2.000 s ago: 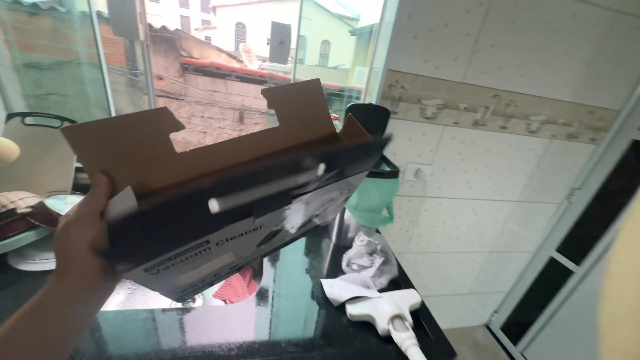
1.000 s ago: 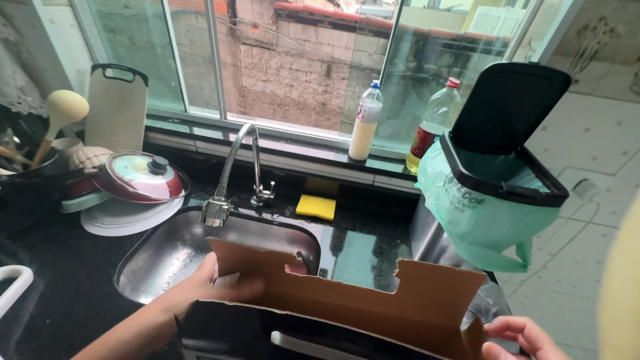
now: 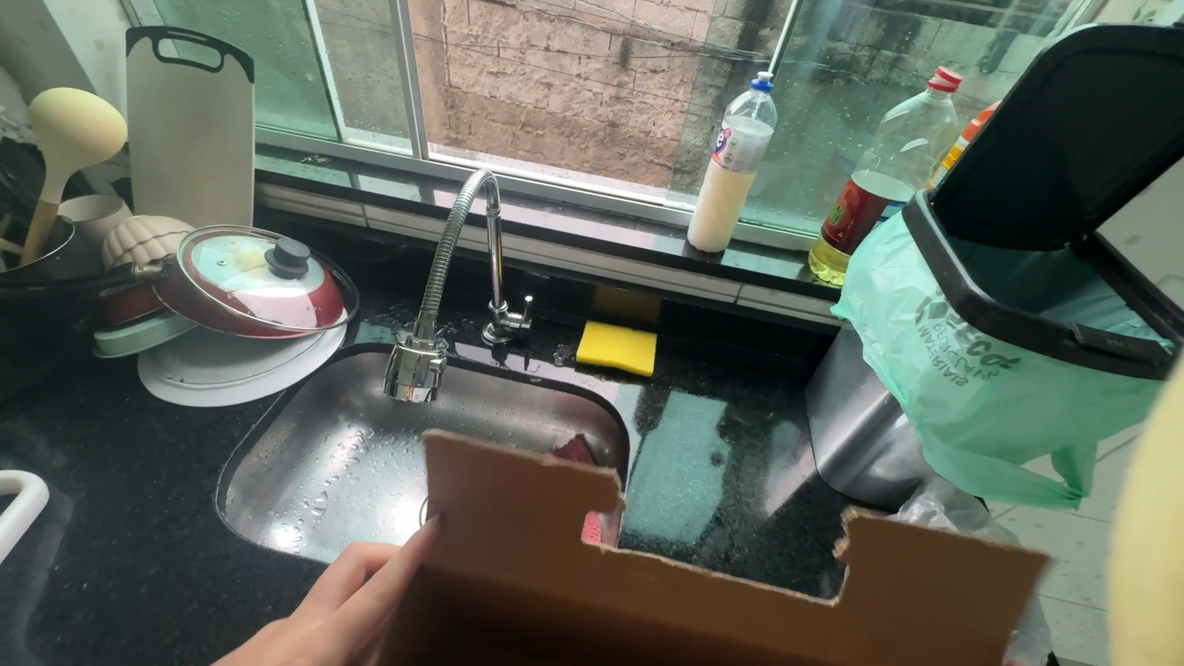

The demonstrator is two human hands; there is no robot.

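Note:
My left hand [image 3: 347, 601] holds the left side of an open cardboard box [image 3: 647, 601], its thumb and fingers at the edge. The brown inner face and a notched flap of the box show at the bottom of the view, in front of the stainless steel sink [image 3: 333, 472]. The lower part of the box is cut off by the frame. My right hand is not in view. Behind the box, a dark red and pink thing [image 3: 578, 450] in the sink is partly hidden.
A trash bin [image 3: 869, 416] with a green bag and raised black lid stands right. Around the sink are a faucet [image 3: 495, 250], yellow sponge [image 3: 617, 348], pan with glass lid [image 3: 259, 277] and cutting board [image 3: 190, 139]. Bottles [image 3: 731, 180] line the windowsill. A white handle [image 3: 18, 509] shows left.
My right hand, at the box's right end one second ago, has left the view. Two seconds ago the box was tilted up, its printed side showing. The view has swung left since then.

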